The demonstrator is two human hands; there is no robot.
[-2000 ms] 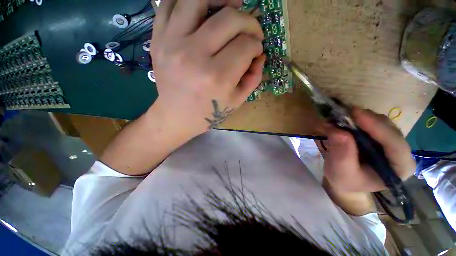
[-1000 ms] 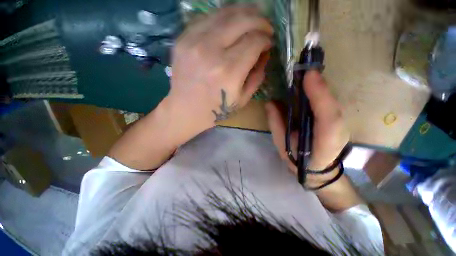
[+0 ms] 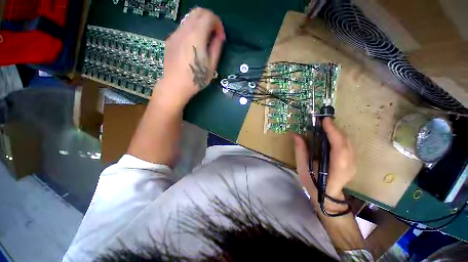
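Observation:
The green circuit board panel [image 3: 291, 108] lies on the brown board [image 3: 372, 162]. Thin dark wires run left from it to a cluster of white ringed discs [image 3: 243, 101] on the green mat. My right hand [image 3: 336, 156] holds the black soldering iron [image 3: 323, 166] upright in the picture, its metal shaft over the panel's right part; whether the tip touches is unclear. My left hand [image 3: 191, 53] is left of the discs, over the mat, fingers curled. A small white spot shows by its fingertips; what it holds, if anything, cannot be made out.
Another panel [image 3: 123, 60] lies left, partly behind my left hand, with part of one more [image 3: 152, 7] above it. A red container [image 3: 33, 33] is far left. A spiral-patterned object [image 3: 367, 38] is upper right, a round tin [image 3: 432, 139] right, and small yellow rings [image 3: 389, 178] lower right.
The view has shifted, showing more on the left and top. My left hand has left the panel and moved left, uncovering the panel and wires. The iron is still in my right hand.

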